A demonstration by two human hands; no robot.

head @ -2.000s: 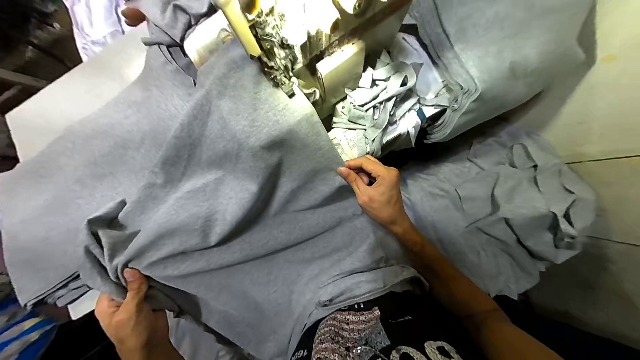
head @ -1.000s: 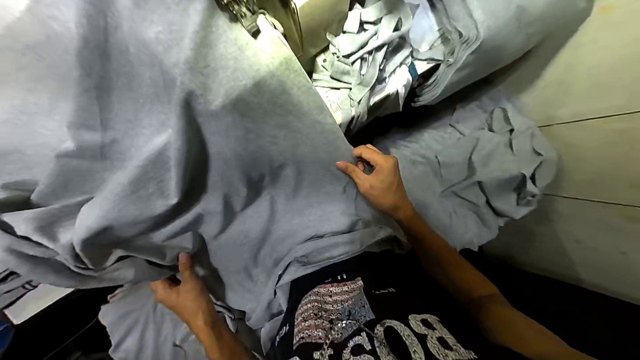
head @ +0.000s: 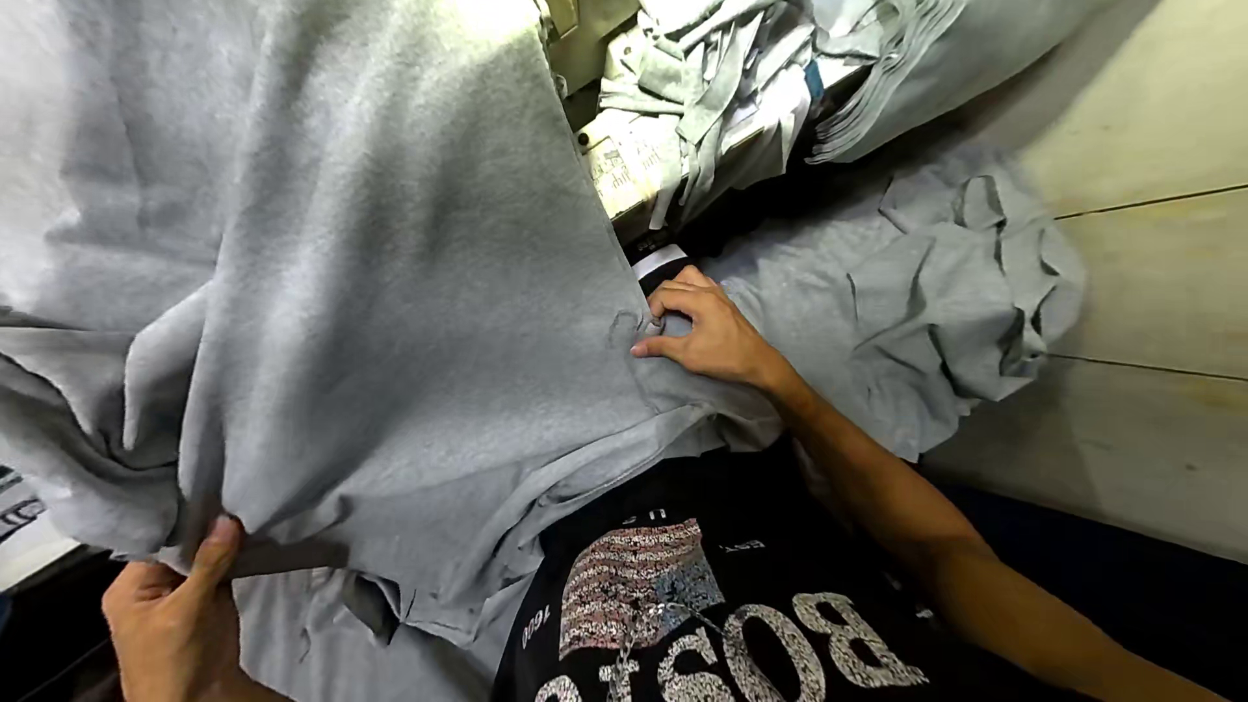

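Note:
A large piece of grey knit fabric (head: pixel 390 244) spreads across the left and middle of the view, its right edge running down from the lit spot at the top. At the lower left, my left hand (head: pixel 180 609) pinches the near edge of the cloth, thumb on top. My right hand (head: pixel 707 327) is by the right edge, thumb and index finger curled around the cloth's margin; the fingertips' hold is partly hidden. Part of the fabric lies bunched against my black printed shirt (head: pixel 682 585).
Pale fabric scraps (head: pixel 702 78) fill a spot beside the machine part (head: pixel 590 39) at top. A stack of folded grey fabric (head: pixel 936 78) sits at the upper right. Below it lies a crumpled grey cloth heap (head: pixel 936 292), next to a pale panelled surface (head: pixel 1160 273).
The cloth has shifted and now drapes in tall folds on the left, covering much of the machine seen earlier. My left hand still grips its near edge. The view has moved closer to the cloth.

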